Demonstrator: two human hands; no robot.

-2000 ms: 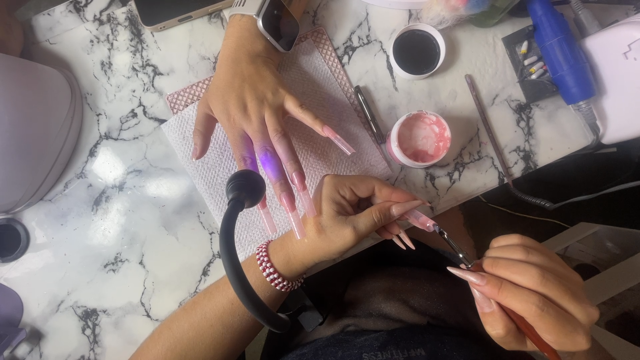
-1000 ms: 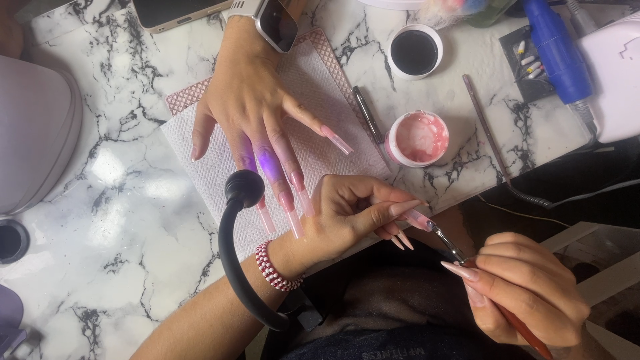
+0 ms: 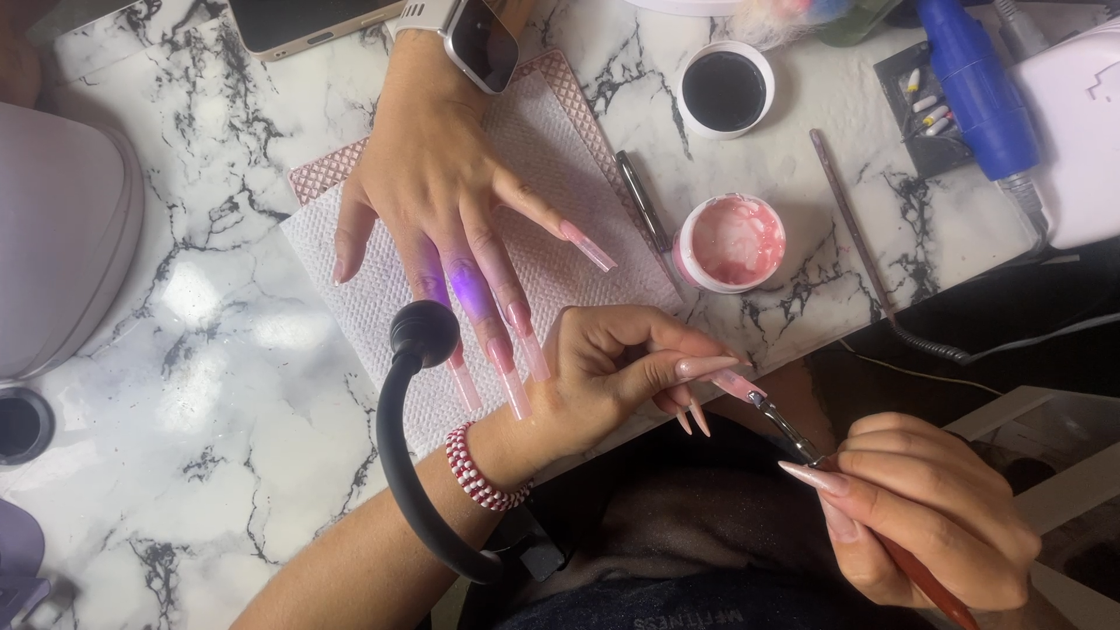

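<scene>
My left hand (image 3: 604,367), with a red and white beaded bracelet (image 3: 477,477) at its wrist, pinches a pink artificial nail tip (image 3: 735,383) between thumb and finger. A nail brush (image 3: 919,573) with a metal ferrule and reddish handle is held in my right hand (image 3: 927,516); its tip touches the pink piece. Another person's hand (image 3: 429,166) lies palm down on a white paper towel (image 3: 341,262), wearing long pink nails, some reaching over my left wrist. A violet glow from the black gooseneck lamp (image 3: 424,334) falls on its fingers. An open jar of pink gel (image 3: 733,243) stands beyond my hands.
Nearby are a white lid with a dark inside (image 3: 724,90), a metal tool (image 3: 641,201) and a thin brush (image 3: 853,223). A blue nail drill handpiece (image 3: 984,96) lies far right by a tray of bits (image 3: 927,140). A white rounded device (image 3: 61,245) stands left; a phone (image 3: 306,22) lies at the back.
My right hand and the brush have shifted slightly at the pink nail tip. My left hand still pinches it, and the other person's hand stays in place.
</scene>
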